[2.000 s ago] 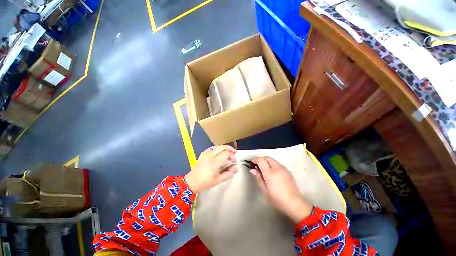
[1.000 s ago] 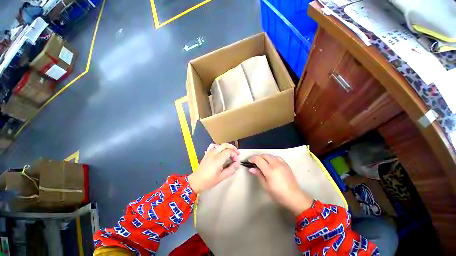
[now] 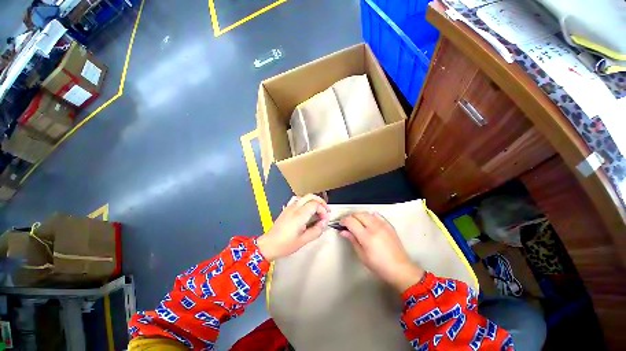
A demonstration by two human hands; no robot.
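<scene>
A beige bag with yellow edges lies across my lap, its upper edge towards the carton. My left hand pinches the bag at its upper edge, thumb and fingertips together. My right hand is just to the right, fingers curled at the same spot. A small slim dark tool shows between the two hands, at my right fingertips. Its tip and what it touches are hidden by fingers.
An open carton holding beige bags stands on the floor ahead. A blue crate is behind it. A wooden desk with leopard-print cloth and papers is at right. Brown cartons and a metal frame are at lower left.
The view has shifted slightly. My hands stay at the same spot on the bag, with small finger movements; less of the dark tool shows between them.
</scene>
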